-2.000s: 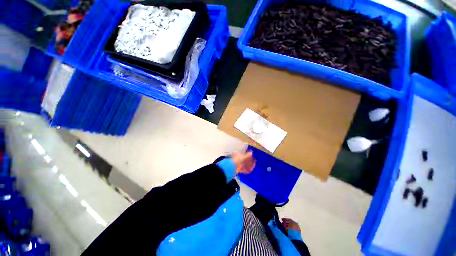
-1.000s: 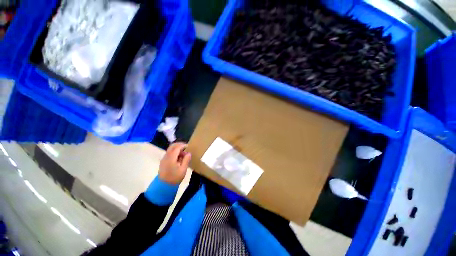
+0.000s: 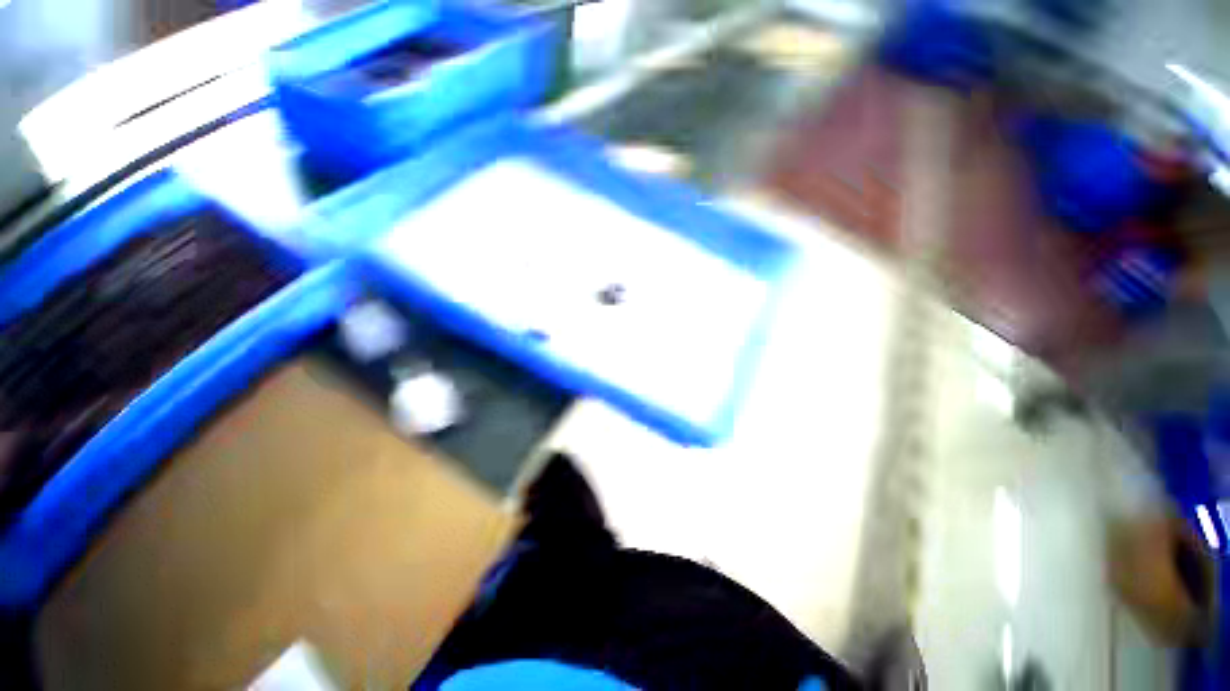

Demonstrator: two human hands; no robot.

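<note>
The picture is blurred. The tan cardboard sheet [image 3: 270, 513] lies at the lower left, with a corner of the white card [image 3: 294, 671] at the bottom edge. Two white squeeze bottles [image 3: 372, 328] lie on the dark bench right of the cardboard. The deep blue tote [image 3: 176, 466] at the left holds a heap of dark parts [image 3: 122, 324]. The shallow blue tray with a white liner [image 3: 472, 243] has a few dark pieces [image 3: 611, 293] on it. Neither of my hands can be seen; only dark clothing with some blue shows at the bottom centre.
Another blue tote [image 3: 418, 101] stands behind the tray. Pale floor [image 3: 796, 500] lies right of the bench, with a reddish-brown floor area [image 3: 944, 230] beyond. Blurred blue items [image 3: 1079, 169] stand at the upper right. A blurred brown shape at the far right cannot be made out.
The view has swung right. The cardboard and parts tote have shifted left, and the shallow tray is now near the middle. My left hand, earlier at the cardboard's left edge, is out of view.
</note>
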